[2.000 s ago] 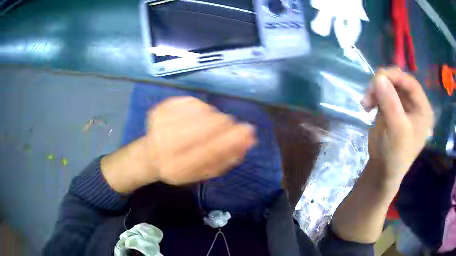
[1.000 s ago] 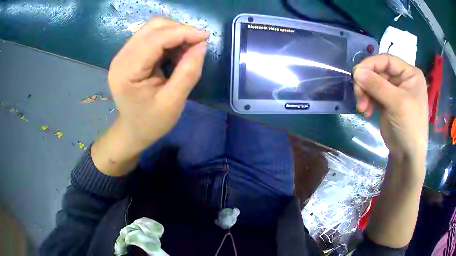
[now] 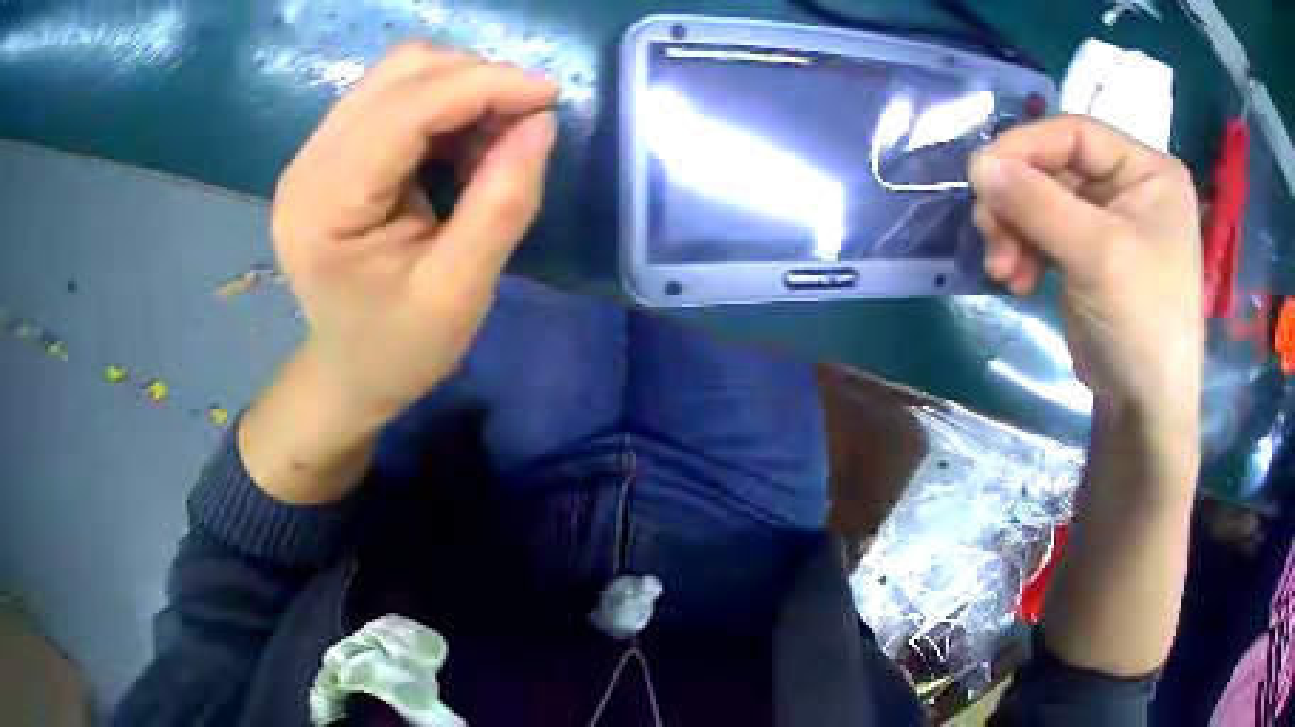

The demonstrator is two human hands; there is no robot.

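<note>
The video speaker unit [image 3: 639,171], grey with a dark glossy screen, lies on the green bench in front of me. Small yellowish lettering shows along the screen's upper edge. My right hand [image 3: 1086,234] is at the unit's right end, thumb and forefinger pinched on a thin clear protective film [image 3: 930,142], which shows as glare and a curved white edge over the screen. My right hand hides part of the control end. My left hand [image 3: 405,234] is raised left of the unit, thumb and forefinger tips close together; whether it holds something clear cannot be told.
A white glove [image 3: 1122,97] lies behind my right hand, with a red tool [image 3: 1224,220] and an orange item [image 3: 1287,335] at the far right. A crinkled clear plastic heap [image 3: 959,526] is right of my lap. A dark cord lies behind the unit. Bench edge crosses above my lap.
Since two seconds ago, the unit is turned and shows its screen with lettering. Over the last second, both hands and the unit have shifted slightly left in view, and the film's glare has changed shape.
</note>
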